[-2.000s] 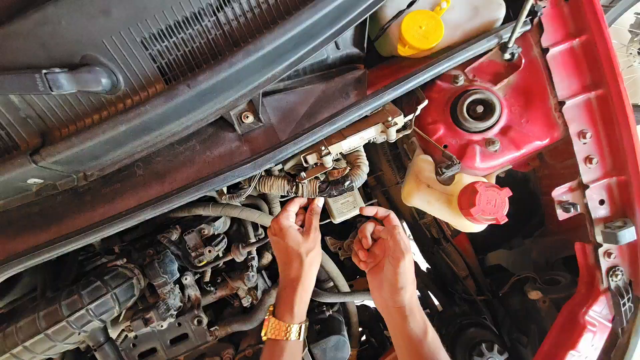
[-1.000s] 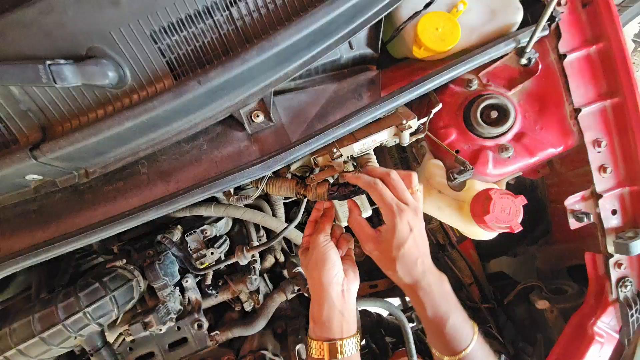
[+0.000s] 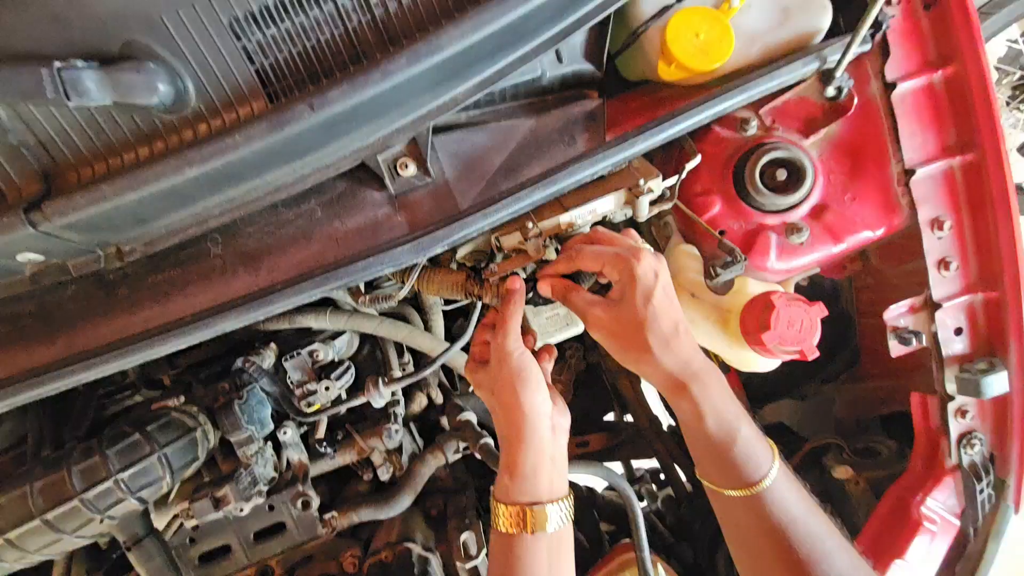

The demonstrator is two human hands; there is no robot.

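In a car's engine bay, my left hand [image 3: 516, 368], with a gold-coloured watch band at the wrist, is at a corrugated wiring conduit [image 3: 450, 285], its thumb and fingers around the conduit's right end. My right hand [image 3: 624, 296], wearing a thin bangle, reaches in from the right and pinches at the dark-wrapped part of the same wiring harness, its fingertips close to the left ones. What lies between the fingertips is mostly hidden. A pale box-shaped module [image 3: 554, 322] shows below and between the hands. A dusty metal bracket [image 3: 592, 210] with a label runs above them.
To the right stands a cream fluid reservoir with a red cap [image 3: 784, 325], near the red strut tower [image 3: 848, 184]. A yellow cap [image 3: 698, 42] tops a tank above. Hoses [image 3: 360, 324] and a ribbed air duct [image 3: 104, 488] lie left. A rubber seal [image 3: 376, 268] crosses diagonally.
My right hand, curled beside the pale module two seconds ago, has come up onto the harness. My left hand stays at the harness, and its index finger is now extended upward.
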